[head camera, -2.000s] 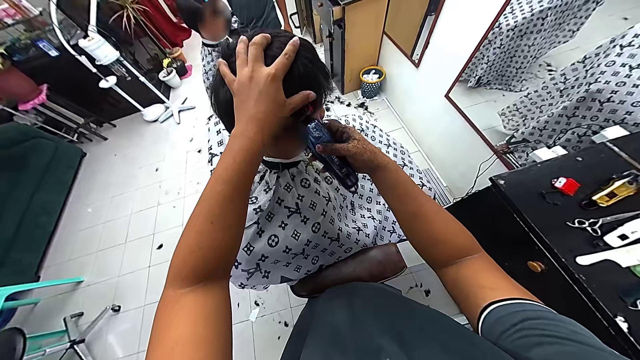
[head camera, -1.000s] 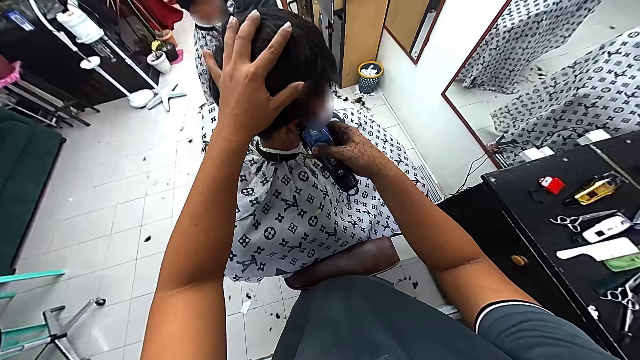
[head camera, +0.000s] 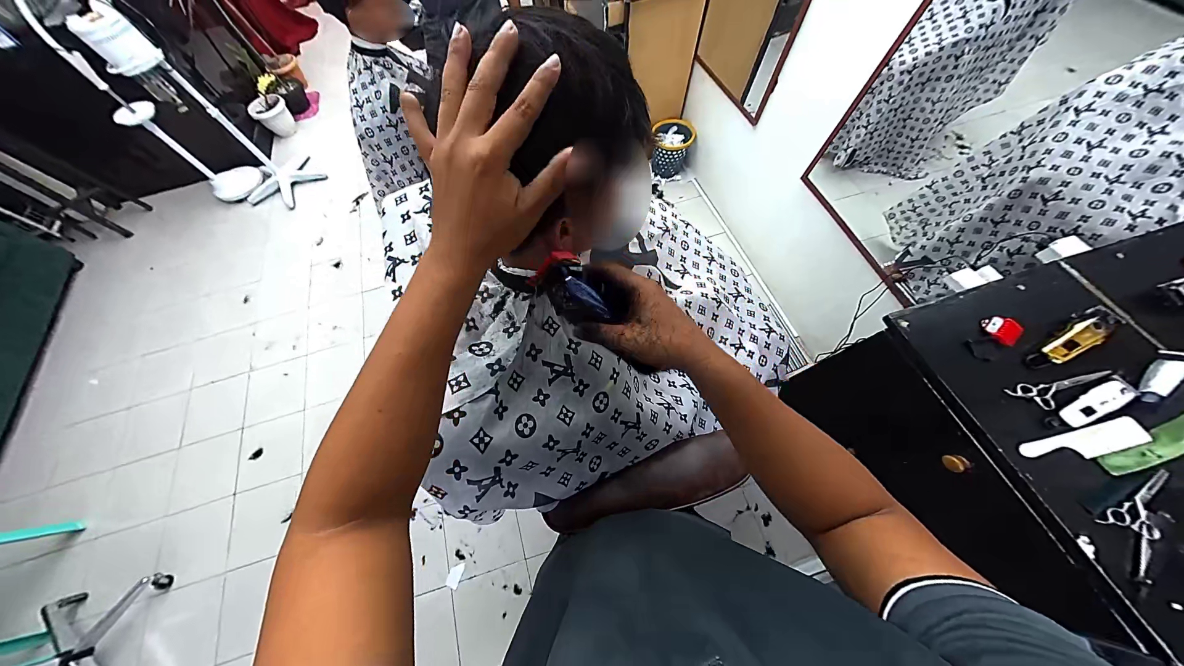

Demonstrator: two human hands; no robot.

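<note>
A seated person's dark-haired head point(head camera: 592, 92) is in front of me, above a white barber cape point(head camera: 564, 407) with black motifs. My left hand point(head camera: 486, 157) rests on the side and back of the head, fingers spread, holding nothing. In my right hand point(head camera: 647, 324) is a dark hair clipper point(head camera: 587, 294) with a red part at its front end, near the neck just below the ear. My fingers and the shadow hide part of the clipper. A dark strip with a pale edge circles the neck above the cape.
On the right, a black counter point(head camera: 962, 361) bears a yellow clipper point(head camera: 1073, 338), scissors point(head camera: 1133, 518), a white flat comb point(head camera: 1084, 438) and a green cloth point(head camera: 1147, 448). A framed mirror point(head camera: 1008, 120) hangs above it. Another caped person point(head camera: 388, 120) sits beyond. Wheeled chair legs point(head camera: 116, 620) stand lower left.
The clipper has turned in my right hand and now points toward the neck below the ear, its red part showing. My left hand stays on the head.
</note>
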